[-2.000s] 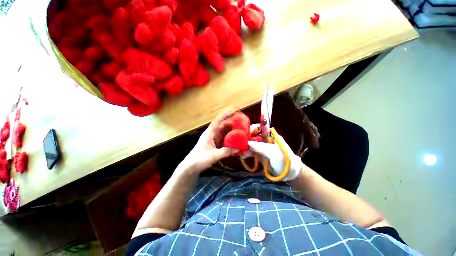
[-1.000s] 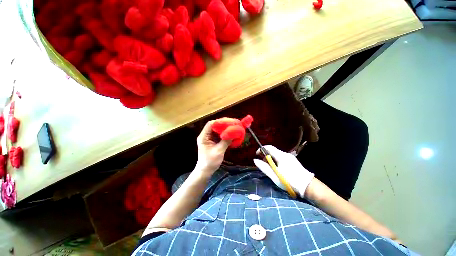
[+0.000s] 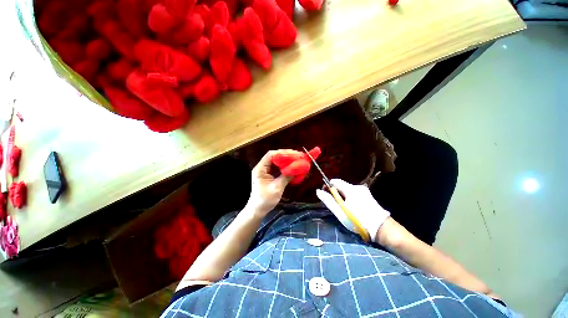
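Note:
My bare left hand [image 3: 269, 184] pinches a red plush piece [image 3: 293, 166] above the lap, with a small red tip sticking out on its right side. My right hand [image 3: 361, 209], in a white glove, holds scissors [image 3: 345, 210] by their yellow-orange handles. The silver blades point up and left and lie at the base of the tip. Whether they are fully closed is too small to tell. Below the hands is a dark brown container [image 3: 377, 146] with a ragged rim and reddish scraps inside.
A wood-grain table [image 3: 349, 68] bears a heap of red plush pieces [image 3: 162, 62] in a yellow-green-rimmed sack [image 3: 78, 79]. A smartphone [image 3: 54, 177], red pieces [image 3: 17, 194] and a pink flower-like disc [image 3: 9, 238] lie left. A cardboard box [image 3: 127, 264] with red pieces is under the table.
The scissors, earlier upright and open beside the piece, have swung to point up-left, with the blades now across its tip. The plush piece has been turned. The view has shifted slightly.

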